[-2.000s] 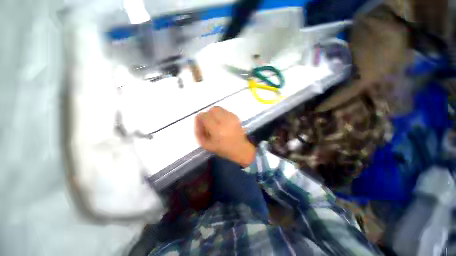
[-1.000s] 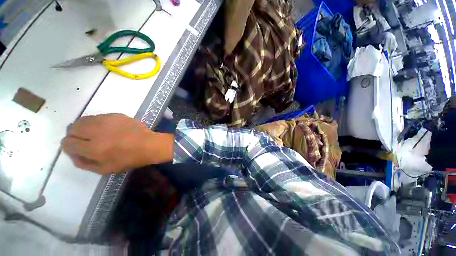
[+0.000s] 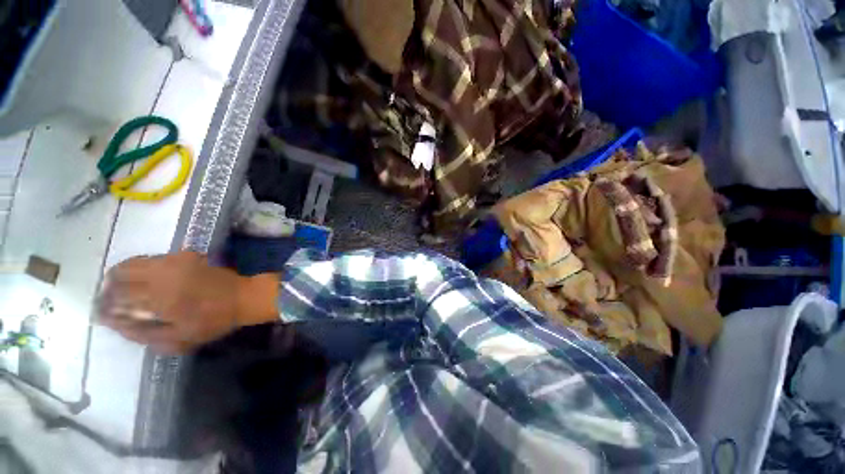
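My right hand [image 3: 171,303] rests at the front edge of the white machine table [image 3: 148,83], fingers curled and blurred; whether it holds anything cannot be told. Scissors [image 3: 119,188] with one green and one yellow loop lie on the table beyond the hand, blades towards the lower left. A small brown block [image 3: 44,269] lies to the left of the hand. Bright metal machine parts [image 3: 26,338] show at the left edge. White material [image 3: 56,435] lies at the lower left. My left hand is not in view.
A marked strip [image 3: 215,162] runs along the table's front edge. A small red-and-blue item [image 3: 196,17] lies at its far end. Brown plaid fabric [image 3: 472,93] hangs at top centre beside a blue crate [image 3: 630,65]. Tan garments [image 3: 593,245] are piled lower right. Another white machine table [image 3: 764,111] stands at right.
The view has turned further right, so the table and scissors sit further left and more of the tan pile shows. My right hand stays by the table edge, near the brown block.
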